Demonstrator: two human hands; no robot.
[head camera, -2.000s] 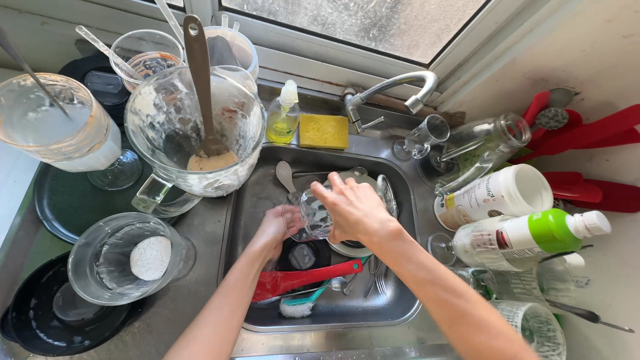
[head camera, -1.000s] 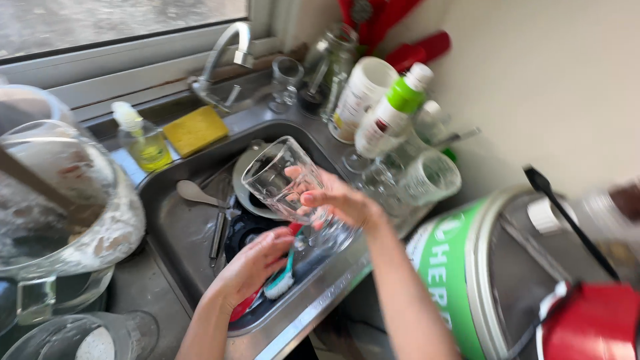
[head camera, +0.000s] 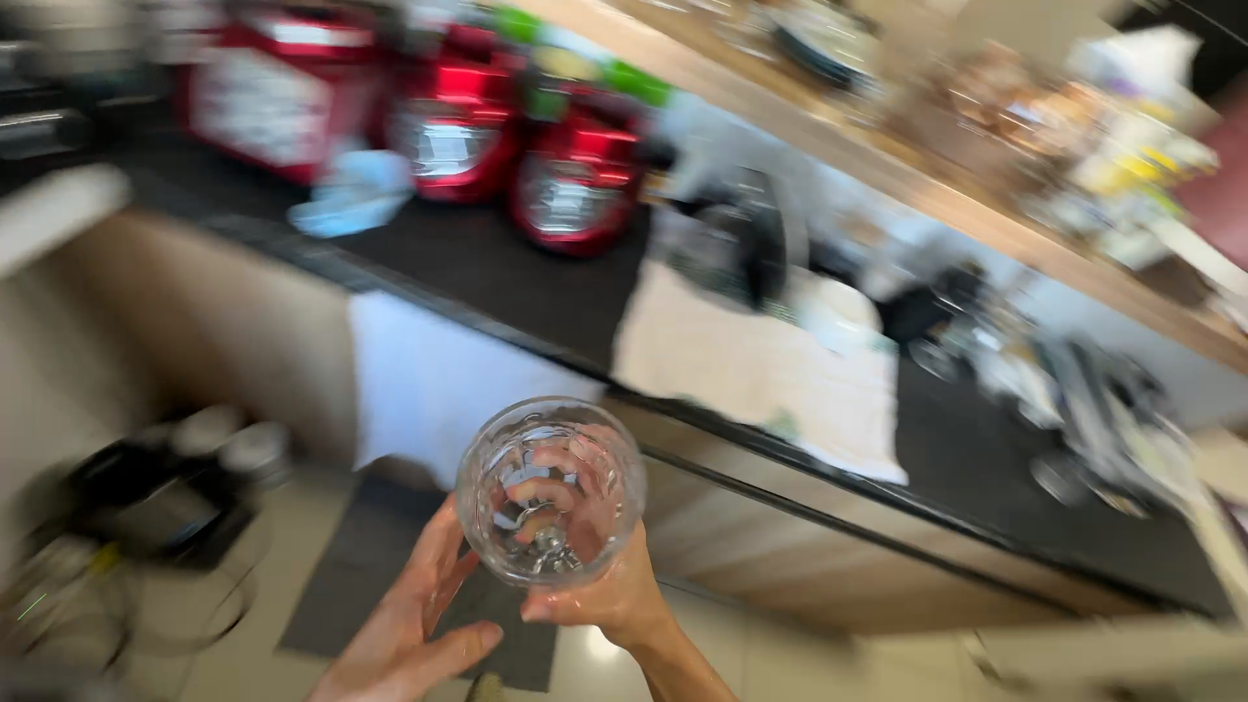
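Note:
A clear glass goblet is held at the lower middle of the head view, its open mouth toward me. My right hand grips it from the right and behind, the fingers showing through the glass. My left hand is at the glass's lower left, fingers apart and thumb out; whether its fingertips touch the glass is unclear. Beyond the glass, a pale cloth lies on the dark countertop with dishes at its back.
Red canisters and a light blue item stand on the counter. A white cloth hangs over its edge. Blurred utensils lie at right. A wooden shelf runs above. A dark mat and black items are on the floor.
The view has swung from the sink to another counter. My right hand has carried the goblet away from over the sink, and my left hand has come along beside it.

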